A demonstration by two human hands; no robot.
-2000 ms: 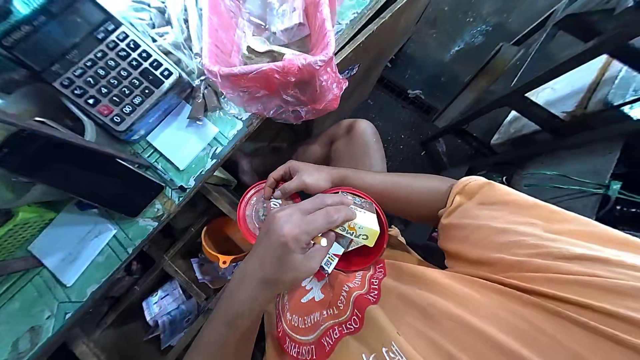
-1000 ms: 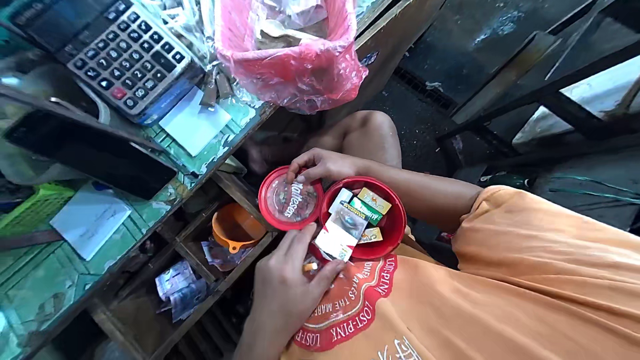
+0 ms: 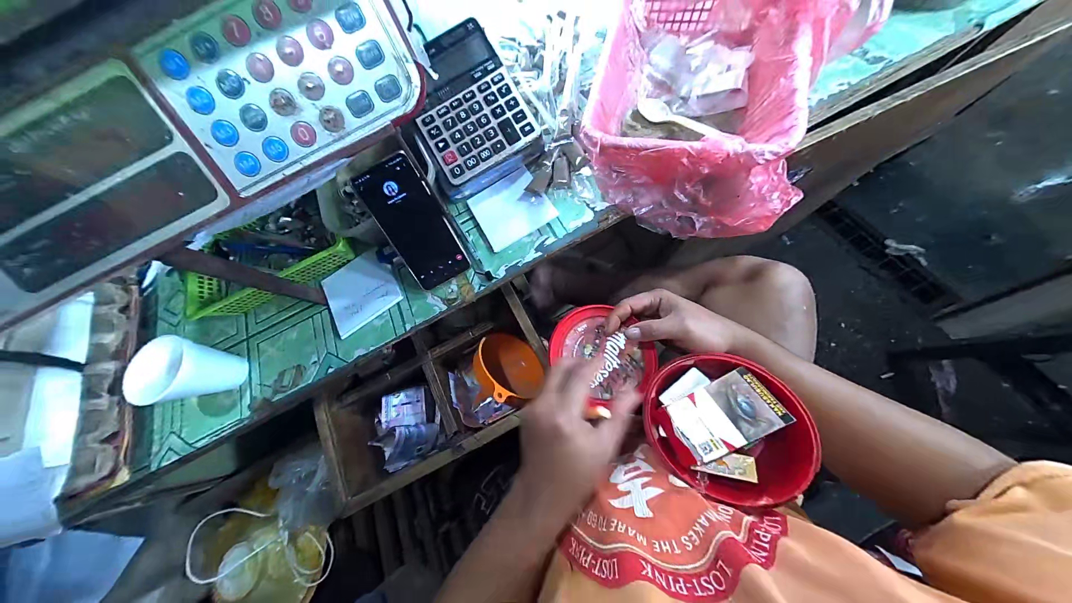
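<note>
A round red plastic tub [image 3: 791, 469] rests in the lap, with cigarette packs [image 3: 749, 406] and small cards or packets [image 3: 699, 427] inside. Left of it is its round Maltesers lid [image 3: 624, 368], top side showing. My right hand [image 3: 670, 322] pinches the lid's upper rim between thumb and fingers. Blurred by motion, my left hand [image 3: 578, 427] is over the lid's lower left edge, with a small white and orange item [image 3: 597, 412], perhaps a cigarette, at its fingers.
An open wooden drawer [image 3: 435, 461] below the green-tiled counter holds banknotes [image 3: 406, 427] and an orange plastic cup [image 3: 508, 368]. On the counter are a calculator [image 3: 477, 109], a phone [image 3: 412, 219], a weighing scale [image 3: 276, 92], a white cup [image 3: 184, 370], a green basket [image 3: 276, 289] and a pink basket [image 3: 695, 159].
My left hand has moved off the tub and onto the lid's side, so the packs inside show. My right hand stays on the lid. The view has shifted to show more of the counter.
</note>
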